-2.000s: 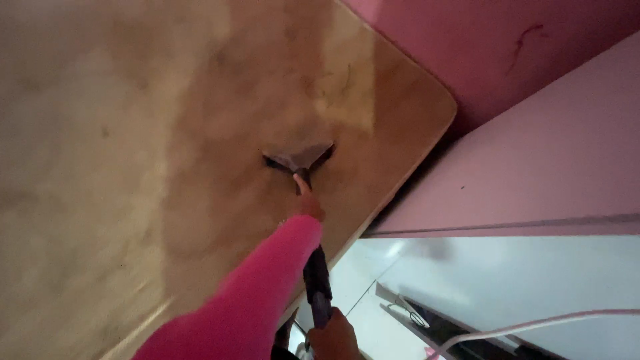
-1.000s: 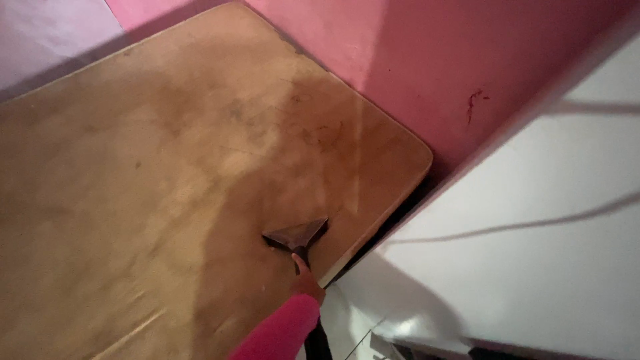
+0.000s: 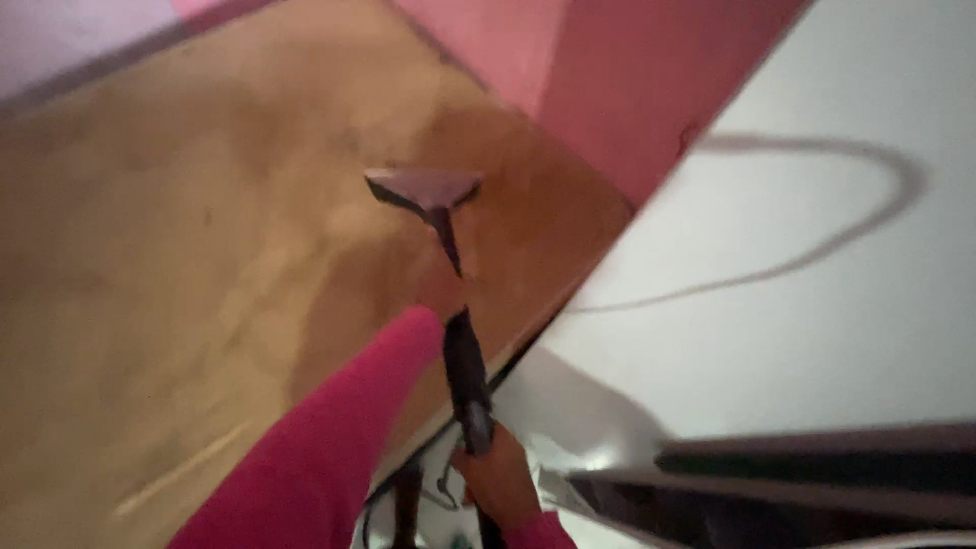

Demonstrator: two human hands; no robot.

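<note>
A triangular vacuum nozzle head (image 3: 431, 187) with a clear top and dark edges rests on a stained tan mattress (image 3: 206, 267). My left hand (image 3: 444, 282), blurred and close in colour to the mattress, is closed around the dark wand between the nozzle neck and the wider black handle (image 3: 465, 358). My right hand (image 3: 499, 473) grips the lower end of that handle, beyond the mattress edge. Both of my arms wear bright pink sleeves.
Pink walls (image 3: 610, 84) border the mattress at the top. A white panel or wall (image 3: 801, 221) rises at the right, with a curved hose-like shadow on it. Dark long objects (image 3: 762, 496) lie at the lower right, and a pale hose runs along the bottom right corner.
Compared with one second ago, the nozzle has moved away from the near mattress edge, farther up and left over the mattress. The view has shifted, and my right hand shows again at the bottom.
</note>
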